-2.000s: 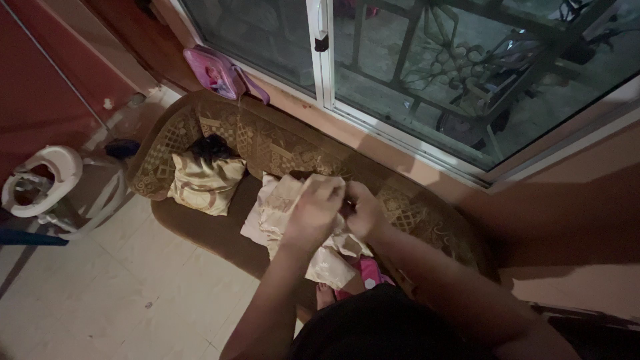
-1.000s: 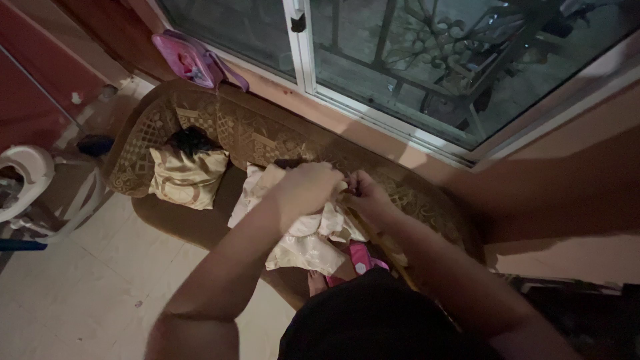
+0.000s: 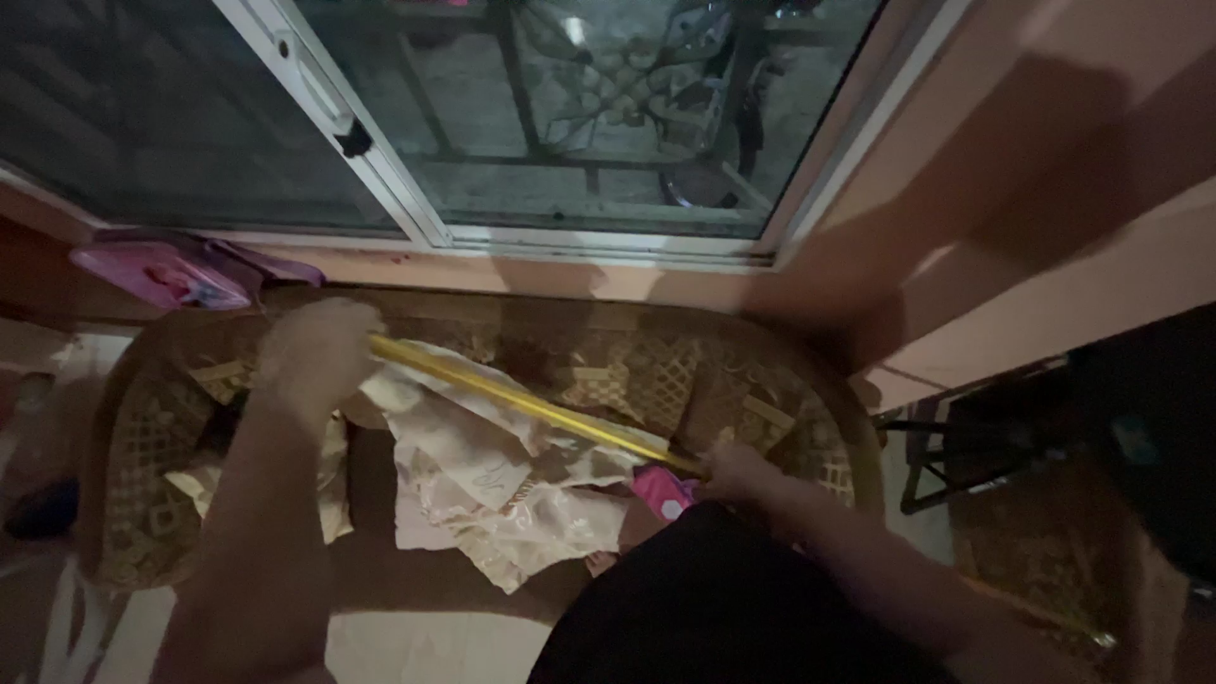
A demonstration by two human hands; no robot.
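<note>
A yellow strip, apparently a tape measure (image 3: 532, 407), runs taut and slanting between my hands, above the sofa. Its upper left end is in my left hand (image 3: 321, 356), which is blurred. My right hand (image 3: 746, 473) grips it at the lower right, near my dark clothing. A yellow length with a shiny tip (image 3: 1102, 639) shows below my right forearm; its link to the strip is hidden. Under the strip, crumpled cream cloth (image 3: 503, 494) with a shiny pattern lies on the sofa seat. Beside my right hand is a bright pink item (image 3: 665, 492) with a white spot.
The brown patterned sofa (image 3: 608, 318) curves along the wall beneath a sliding window (image 3: 418, 214). At its left back edge rests a pink bag (image 3: 166, 274). A shiny cushion (image 3: 334, 484) is partly behind my left forearm. Dark folding-type legs (image 3: 936, 470) stand at the right.
My hands, close together over the cloth before, are now wide apart with the yellow strip stretched between them. The view has shifted toward the window and the right.
</note>
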